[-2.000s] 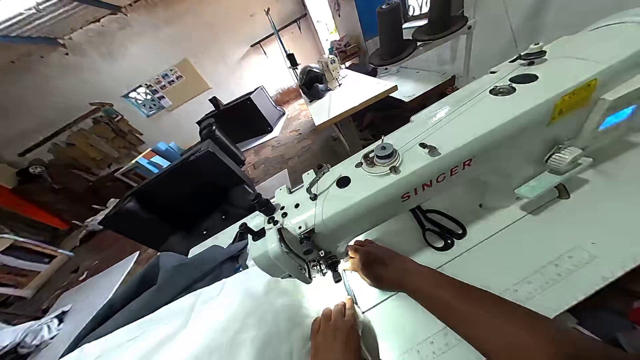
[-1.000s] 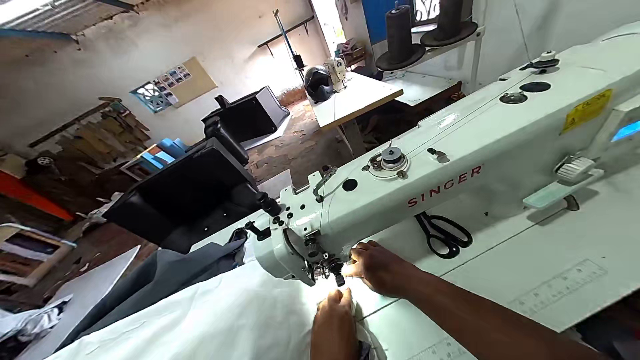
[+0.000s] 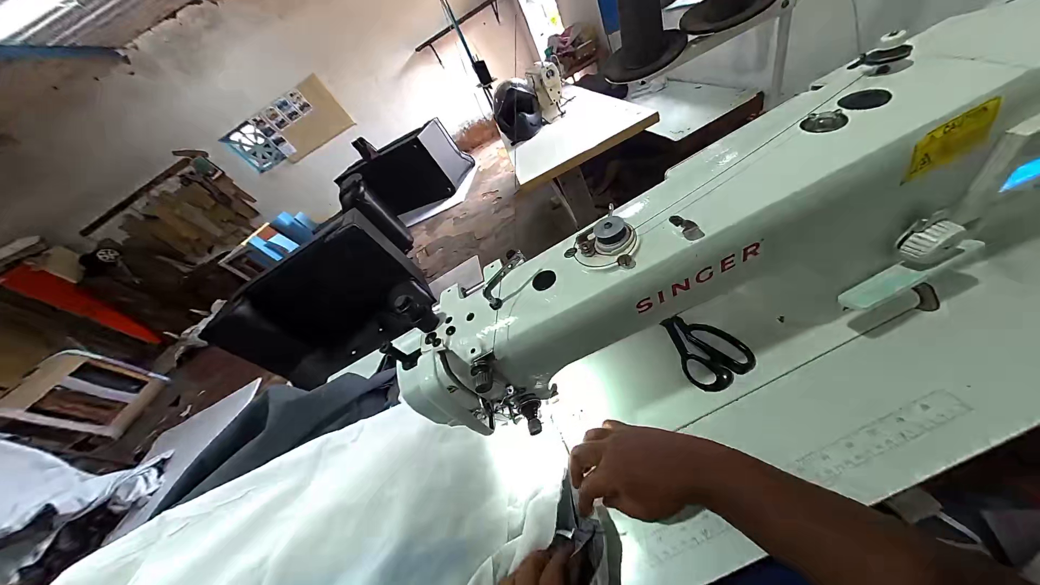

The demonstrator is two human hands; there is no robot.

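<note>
White fabric spreads leftward from beneath the needle area of a Singer sewing machine, with dark grey cloth behind it. My right hand has its bent fingers at the gathered dark edge of the fabric, to the near right of the machine head. Low in the view, my left hand grips the bunched edge; only its fingers show, and the rest is cut off by the frame. The lit needle area is partly hidden by the machine head.
Black-handled scissors lie on the machine table under the arm. A ruler scale is marked on the tabletop. Dark thread cones stand behind. Past the machine are a black case and another table with a helmet.
Both hands have moved back from the needle area toward me, along the fabric edge. My left hand is now mostly below the frame.
</note>
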